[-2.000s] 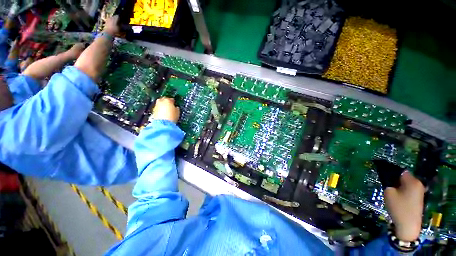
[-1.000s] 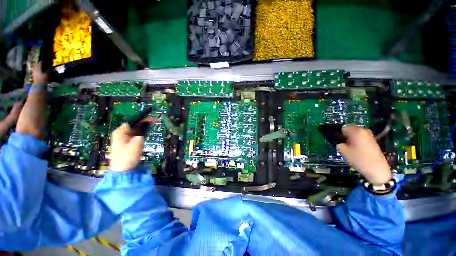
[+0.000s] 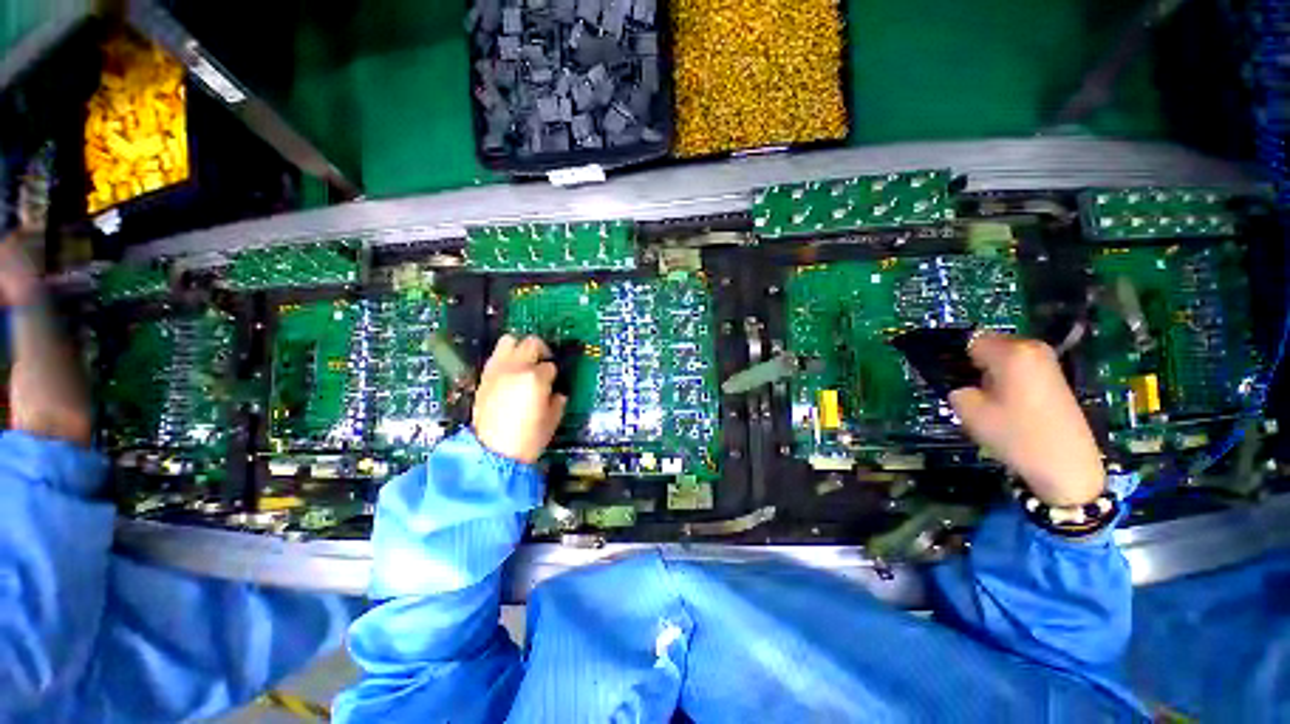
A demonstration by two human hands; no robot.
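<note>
The main circuit board (image 3: 658, 354) lies in a black pallet in front of me. My left hand (image 3: 521, 399) is over its left part, fingers curled around a dark block component (image 3: 566, 365), partly hidden by the fingers. My right hand (image 3: 1030, 422) is over the board to the right (image 3: 849, 318), holding several dark block components (image 3: 934, 354) in the fingers just above it. A black and white bead bracelet (image 3: 1071, 515) is on the right wrist. A yellow block (image 3: 829, 410) stands on the right board.
Narrow circuit boards (image 3: 552, 246) lie beyond the main boards. The grey parts bin (image 3: 570, 85), golden-yellow parts bin (image 3: 760, 71) and orange-yellow parts bin (image 3: 137, 127) stand behind the conveyor rail (image 3: 679, 184). Another person's blurred arm (image 3: 45, 354) is at the far left. Pallet clamps (image 3: 760, 375) sit between boards.
The view has turned and shifted along the line. My left hand has moved right from the neighbouring board onto the middle one. My right hand stays over the right board, still holding dark blocks.
</note>
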